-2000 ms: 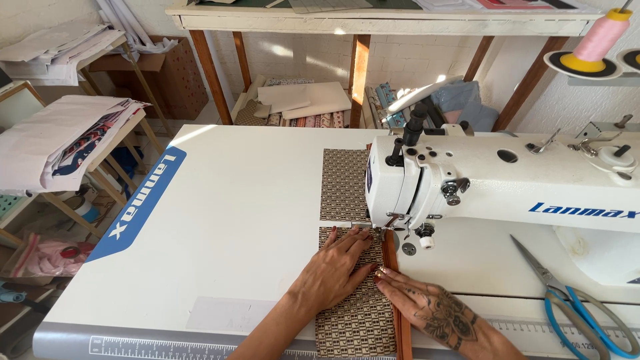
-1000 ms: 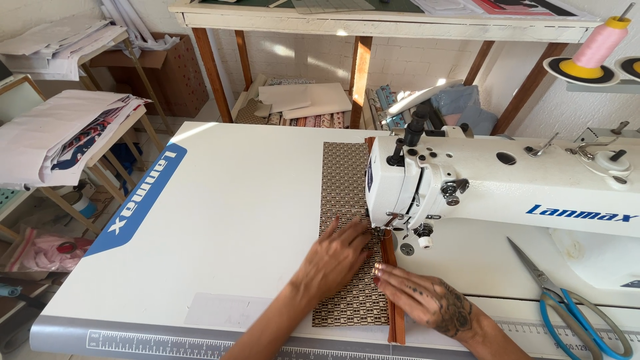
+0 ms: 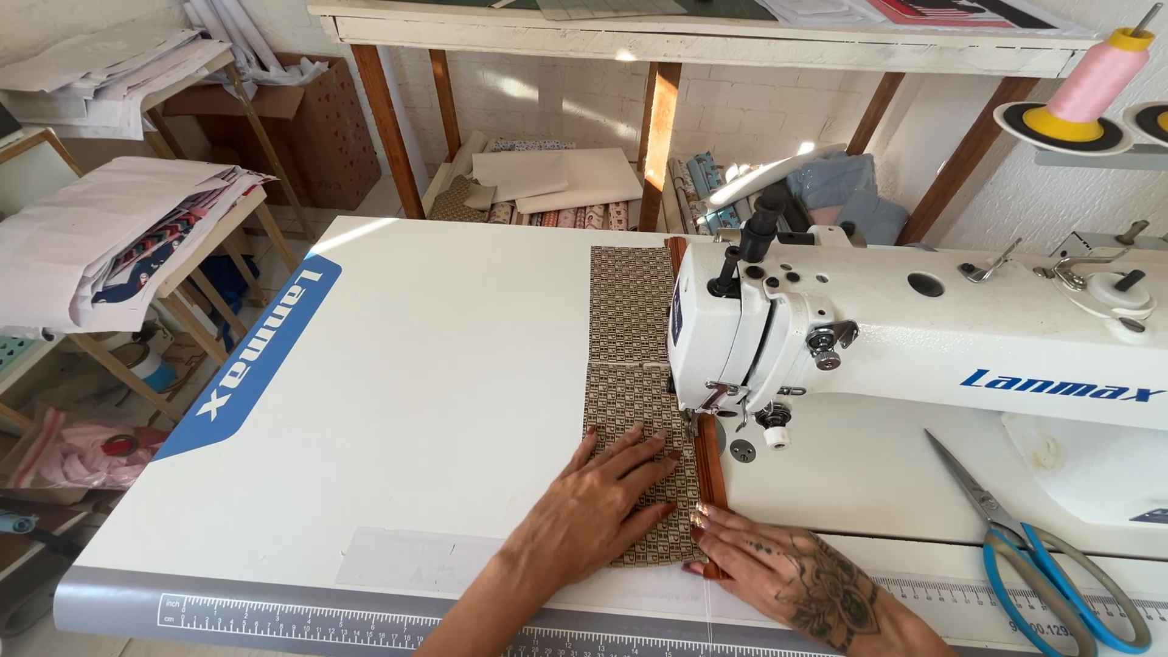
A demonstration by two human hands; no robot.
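A strip of patterned brown-and-beige fabric lies on the white machine table, with a brown zipper tape along its right edge. Fabric and tape run under the presser foot of the Lanmax sewing machine. My left hand rests flat on the near half of the fabric, fingers spread. At the near end of the tape, my right hand pinches the tape and fabric edge; its thumb is partly hidden. A crosswise seam or fold shows in the fabric beyond my left hand.
Blue-handled scissors lie right of my right hand. A printed ruler runs along the table's front edge. Pink thread stands at upper right. Paper stacks are at left, and a wooden worktable stands behind.
The fabric and zipper tape have moved away from me through the machine, and their near end is now at my hands. My right hand has moved down relative to the machine.
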